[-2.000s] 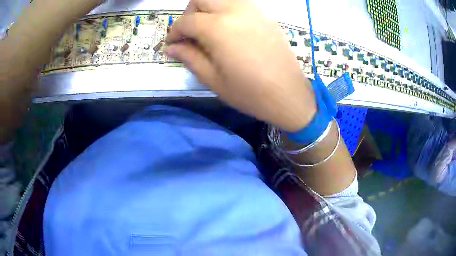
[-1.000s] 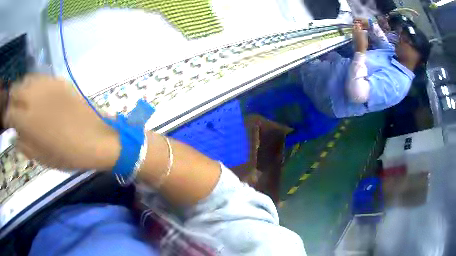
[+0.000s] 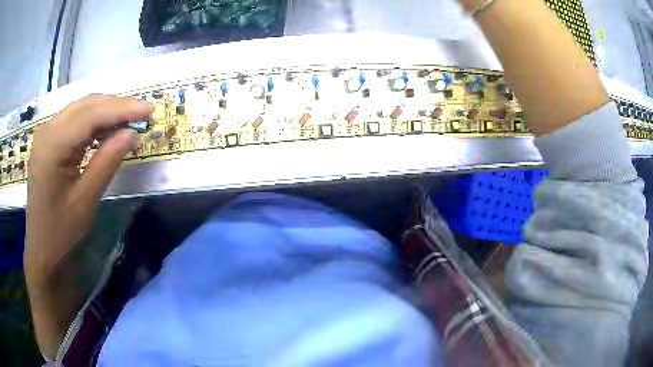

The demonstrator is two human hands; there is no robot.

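The circuit board panel [image 3: 286,115] lies as a long tan-yellow strip across the view, with blue, red-brown and black-and-yellow parts standing on it. My left hand [image 3: 75,143] is over the panel's left part. Its thumb and index finger hold a small dark-green component [image 3: 137,126] at the fingertips, close above the boards; whether it touches them I cannot tell. My right forearm [image 3: 548,72] crosses the panel at the right and reaches up out of the picture. My right hand is cut off by the top edge.
A black component tray [image 3: 215,20] with green pieces stands behind the panel. A yellow-black transformer sheet [image 3: 576,25] lies at the top right. The white rail edge [image 3: 286,161] runs in front of the boards. A blue perforated basket [image 3: 494,204] is below the line.
The view has swung back from the right to the boards. My left hand now shows with a green component. My right hand has gone out of the top of the picture.
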